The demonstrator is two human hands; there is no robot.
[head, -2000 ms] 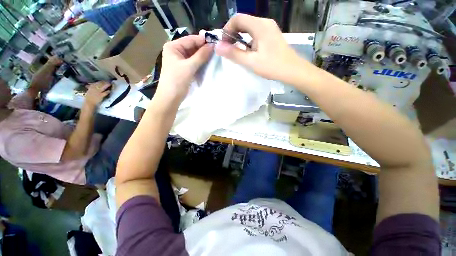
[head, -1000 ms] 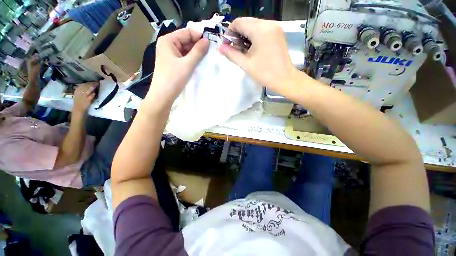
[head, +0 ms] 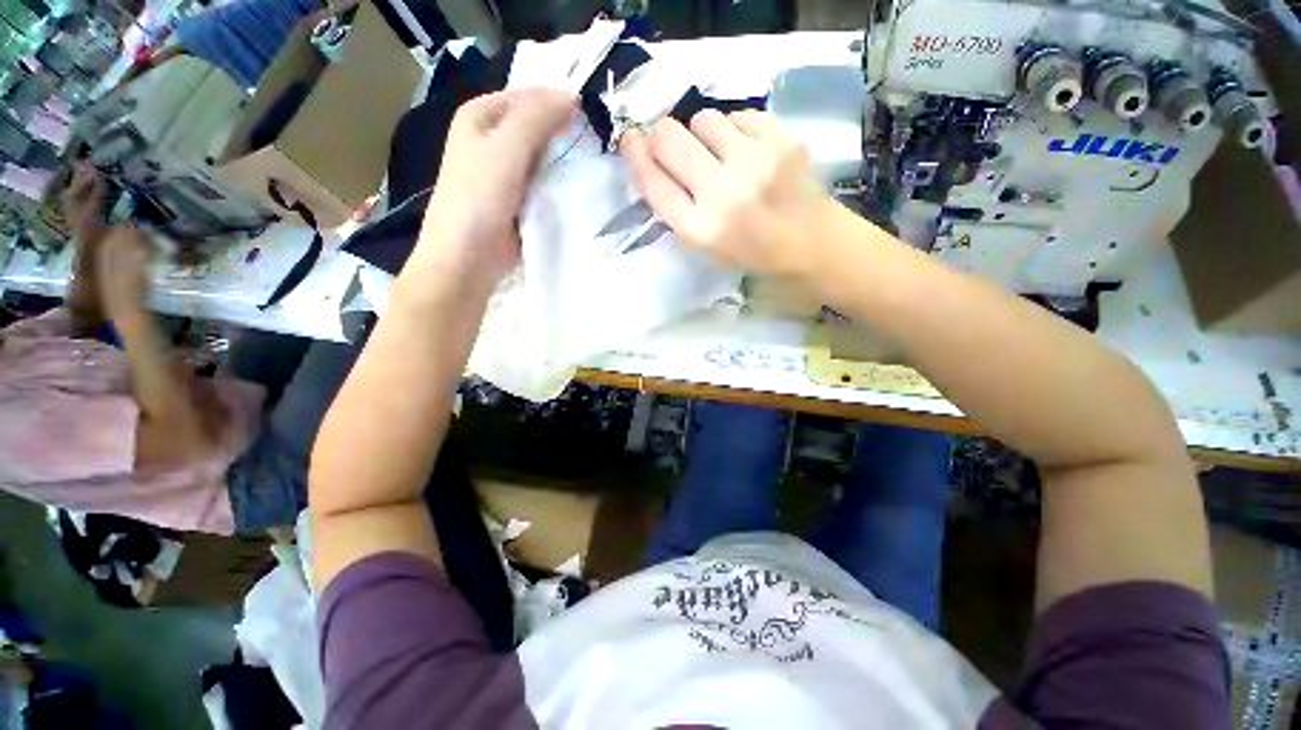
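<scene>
A white fabric panel (head: 592,292) hangs from both hands over the table's front edge. A black fabric piece (head: 611,74) with white strips lies at its top, between and behind the hands. My left hand (head: 500,150) pinches the fabric at its upper left edge. My right hand (head: 735,186) pinches the fabric edge near the black piece, and also holds small thread snips (head: 631,225), whose blades stick out below the fingers, pointing left over the white panel. The snips' handle is hidden in the palm.
The JUKI overlock machine (head: 1056,171) stands at the right, with the scrap opening's tan plate (head: 873,374) before it. Black fabric (head: 414,164) lies left of my hands. An open carton (head: 314,121) and another worker (head: 129,399) are at the left.
The snips' blades now show below my right hand, pointing left. More of the black piece and white strips shows between the hands. The other worker's near hand has lifted and moved left.
</scene>
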